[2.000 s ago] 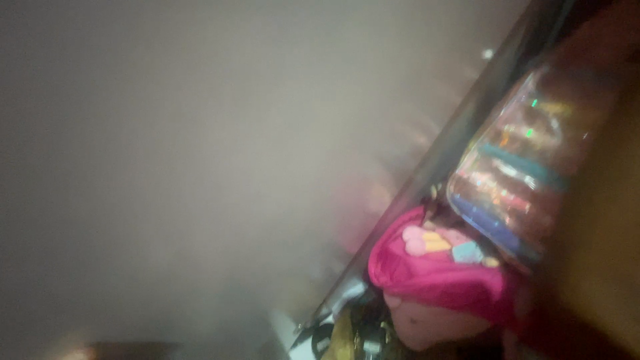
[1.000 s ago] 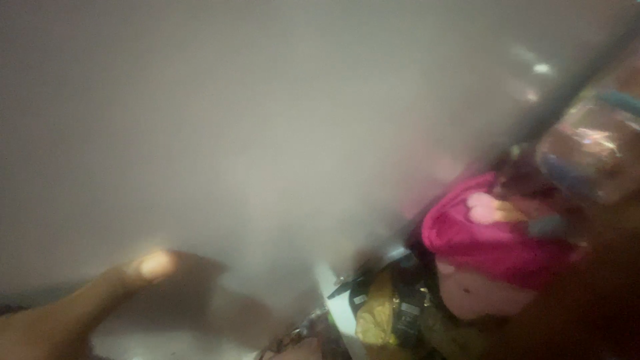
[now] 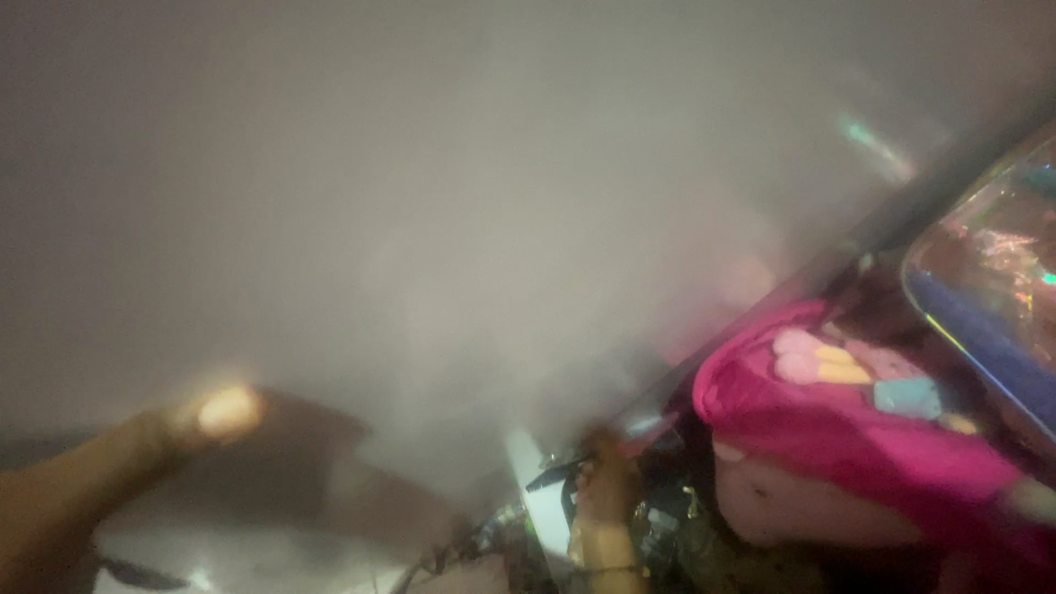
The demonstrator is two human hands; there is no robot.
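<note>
My left hand [image 3: 177,433] comes in from the lower left edge, dim and blurred, with a bright spot at a fingertip. It is over or against a smooth grey surface [image 3: 495,206]; whether they touch is unclear. Only part of the hand shows, and nothing can be made out in it. I cannot pick out my right hand. At the lower right lies a bright pink fabric item [image 3: 792,404] with pink, yellow and light blue shapes on it. Beside it, at the right edge, is a shiny clear plastic case or pouch [image 3: 1002,289].
A dark edge strip [image 3: 899,206] runs diagonally between the grey surface and the items at right. Below the pink item lies a pale pink thing [image 3: 792,499]. A blurred yellowish-brown object [image 3: 606,528] and a white strip [image 3: 549,511] are among dark clutter at the bottom.
My left hand, not seen two seconds ago, came in at the lower left and stays there. The view has shifted, and more of the clear plastic item shows than a second ago.
</note>
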